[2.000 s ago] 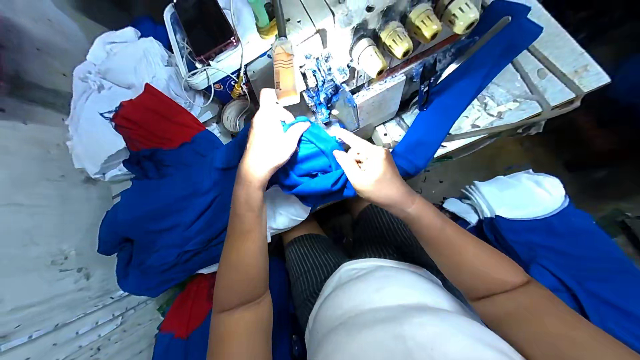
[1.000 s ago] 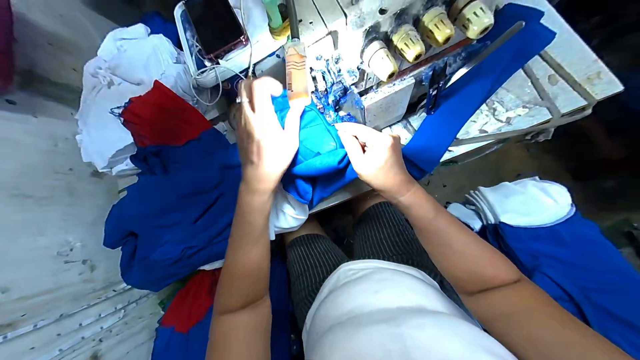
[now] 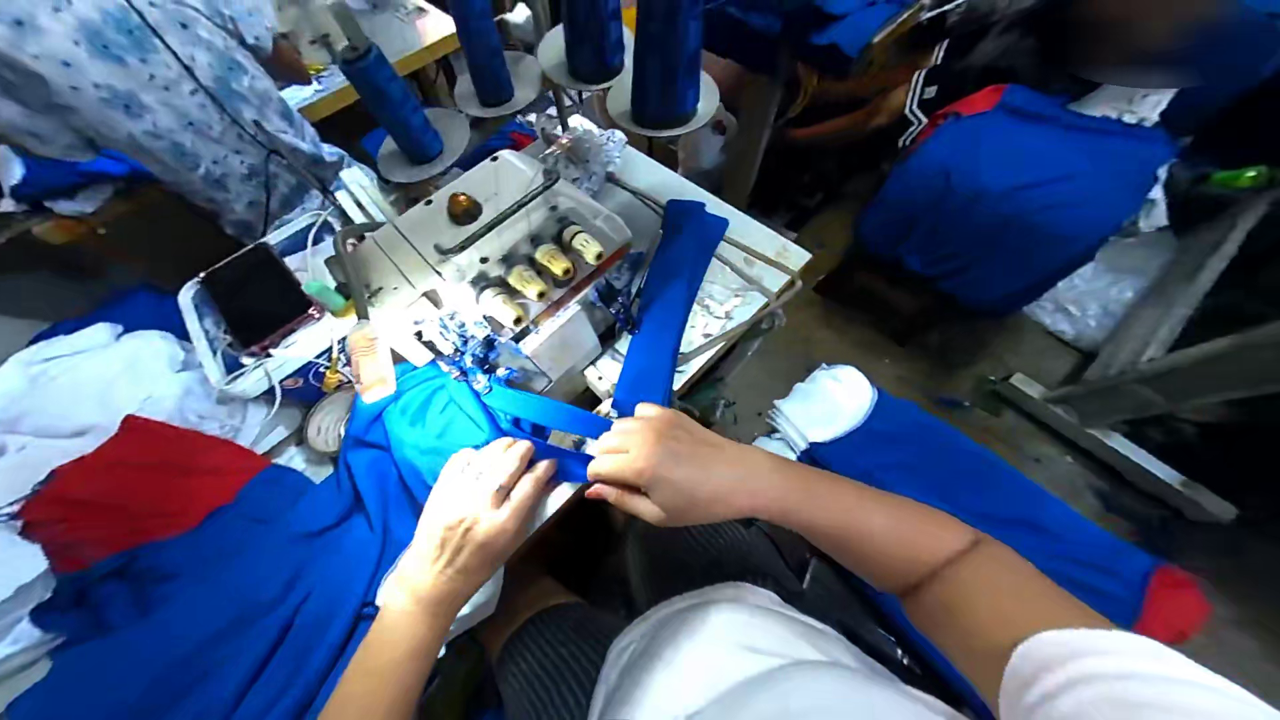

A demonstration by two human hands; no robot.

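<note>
Blue fabric (image 3: pixel 420 425) lies at the needle area of an overlock sewing machine (image 3: pixel 500 235), under its bright lamp. My right hand (image 3: pixel 665 465) grips a narrow blue fabric strip (image 3: pixel 550 410) that runs out from the needle area. Close to its left, my left hand (image 3: pixel 490 500) has its fingers on the blue cloth by the strip's lower part; the fingertips press down and partly hide it. A wider blue band (image 3: pixel 670 300) lies over the machine table, its lower end reaching behind my right hand. The presser foot is hidden by glare and blue thread scraps.
Blue, red (image 3: pixel 130 490) and white garments pile up at the left. A phone (image 3: pixel 257 298) lies in a white tray. Blue thread cones (image 3: pixel 667 60) stand behind the machine. More blue garments (image 3: pixel 960 490) hang at the right. Other people are at the upper left and upper right.
The view has swung upward. My right hand has moved away from the needle area, and a strip now stretches between them. My left hand has come down from beside the needle toward my right hand.
</note>
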